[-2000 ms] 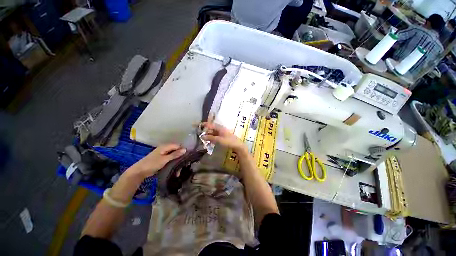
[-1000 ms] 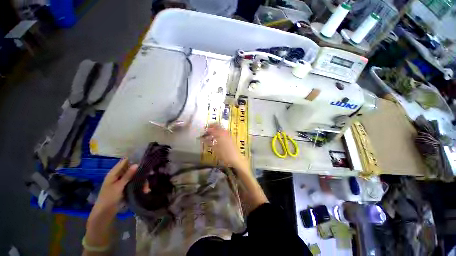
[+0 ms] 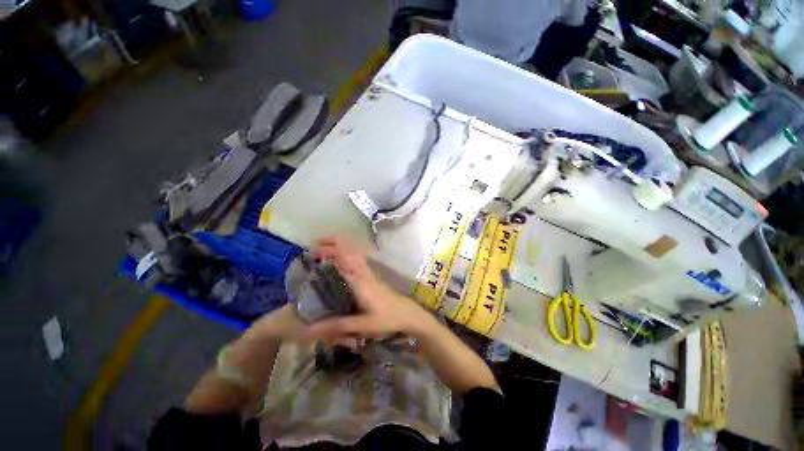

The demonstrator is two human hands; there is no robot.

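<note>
A thick bundle of grey-brown fabric pieces (image 3: pixel 319 289) is held over my lap, its edges fanned. My right hand (image 3: pixel 375 304) is closed around its near and right side. My left hand (image 3: pixel 280 328) is at its lower left, blurred and partly hidden by the bundle. A curved grey strip with a dark edge (image 3: pixel 414 194) lies on the white table (image 3: pixel 339 167), with a small white printed slip (image 3: pixel 362 204) at its near end.
A blue crate (image 3: pixel 231 310) with grey bundles (image 3: pixel 216 187) stands at left. Yellow-handled scissors (image 3: pixel 572 319) lie on the machine bed. The white sewing machine (image 3: pixel 617 211) is at right, a white trough (image 3: pixel 520 88) behind. A person's torso (image 3: pixel 498 28) shows at the top.
My right hand has moved from the table to the bundle, which is now raised and turned in both hands. The white slip now lies at the strip's end. The camera view has shifted.
</note>
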